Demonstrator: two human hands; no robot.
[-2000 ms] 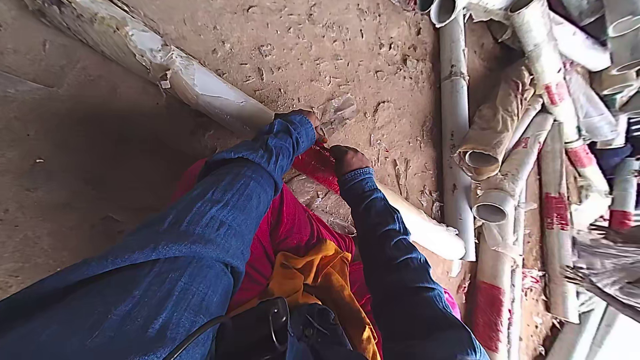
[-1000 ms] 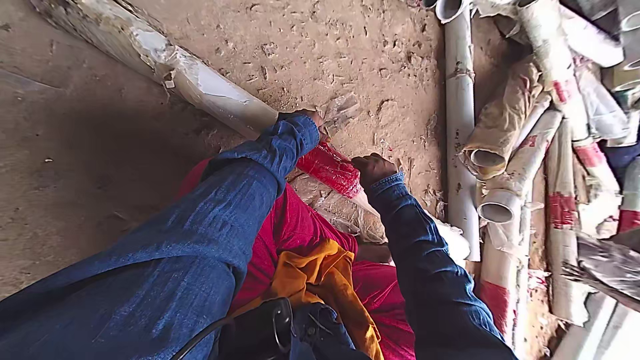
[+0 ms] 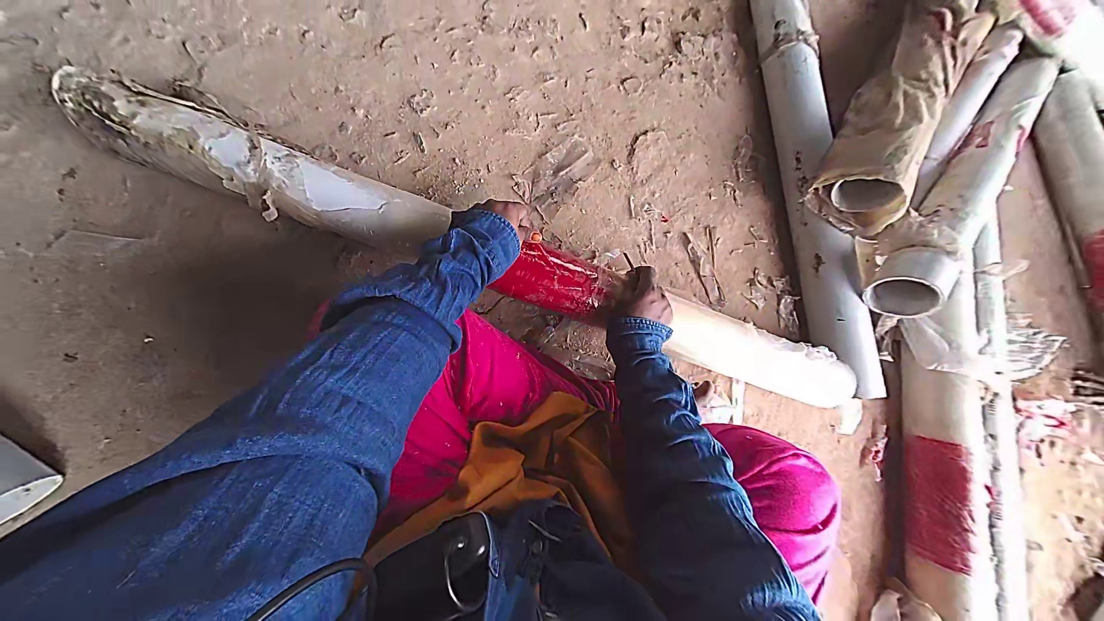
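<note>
A long whitish tube [image 3: 388, 211] with a glossy red band [image 3: 552, 278] lies slantwise across my lap, its worn end at the upper left and its white, film-covered end at the right. My left hand [image 3: 509, 216] rests on the tube at the band's left edge; a bit of orange shows at a fingertip. At the band's right edge my right hand [image 3: 642, 297] is bent over the tube, with a thin dark thing sticking up by its fingers. Most fingers of both hands are hidden, so their grip is unclear.
Several whitish tubes lie piled at the right, one wrapped in brown film [image 3: 901, 112], another with a red band [image 3: 938, 504]. A grey tube [image 3: 806, 172] lies nearest the right end of the banded tube. Clear plastic scraps [image 3: 565, 168] litter the dirt floor. A grey object [image 3: 21, 479] sits at the left edge.
My right hand was off the tube to the right of the red band one second ago; now it is against the band's right edge. My left hand stays at the band's left edge.
</note>
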